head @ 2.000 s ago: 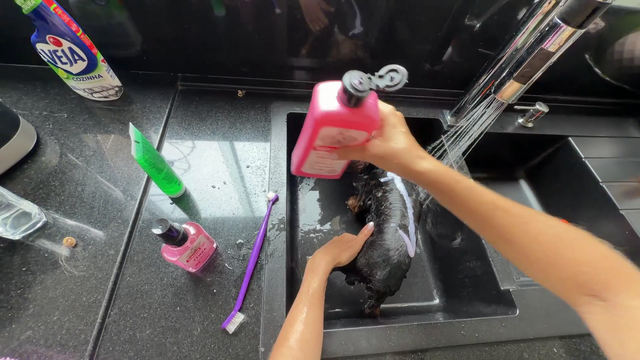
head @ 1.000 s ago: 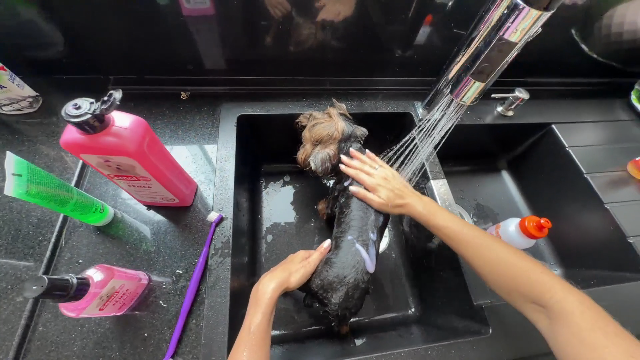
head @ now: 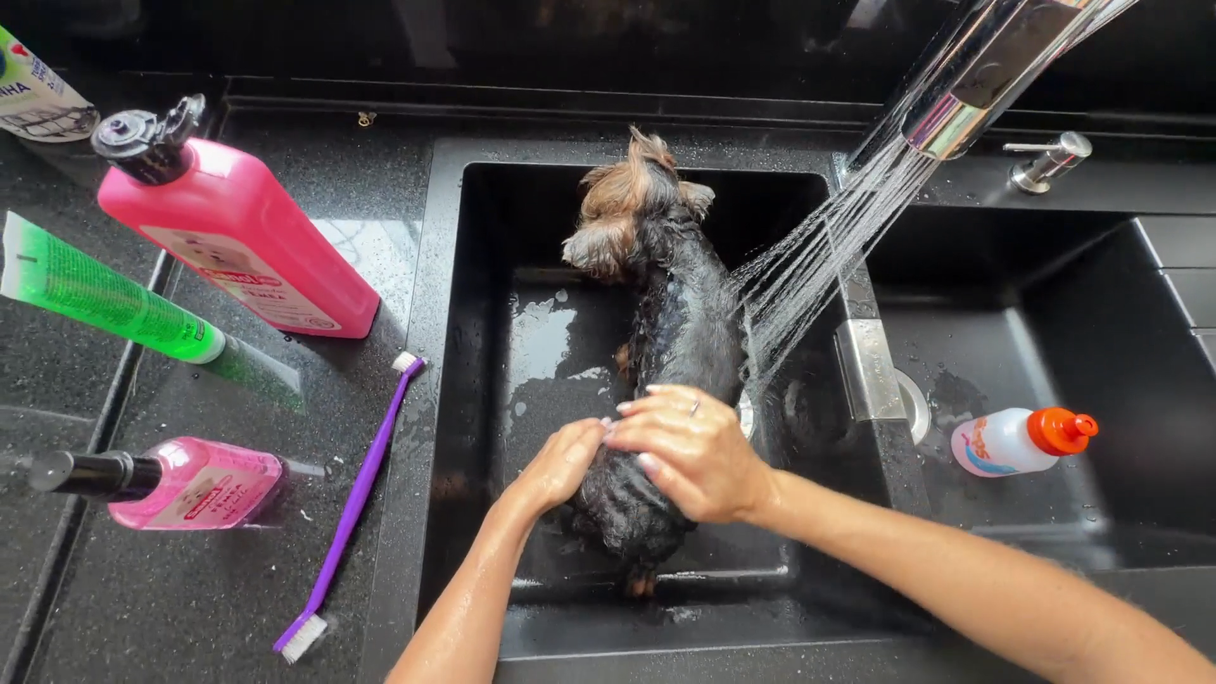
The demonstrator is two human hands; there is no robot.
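A small wet dog with a black back and a tan head stands in the left basin of a black sink, its head toward the back wall. My right hand, with a ring on one finger, lies over its lower back, fingers pointing left. My left hand touches the dog's left flank, its fingertips meeting those of the right hand. Neither hand holds an object. Water sprays from a chrome faucet head down along the dog's right side.
Left on the granite counter stand a large pink shampoo bottle, a green tube and a small pink bottle. A purple double-ended toothbrush lies beside the basin. The right basin holds a white bottle with an orange cap. Behind is a chrome soap dispenser.
The large pink bottle, in my right hand two seconds ago, stands on the counter. My right hand has moved from the dog's shoulders to its lower back. The white streak on its back no longer shows.
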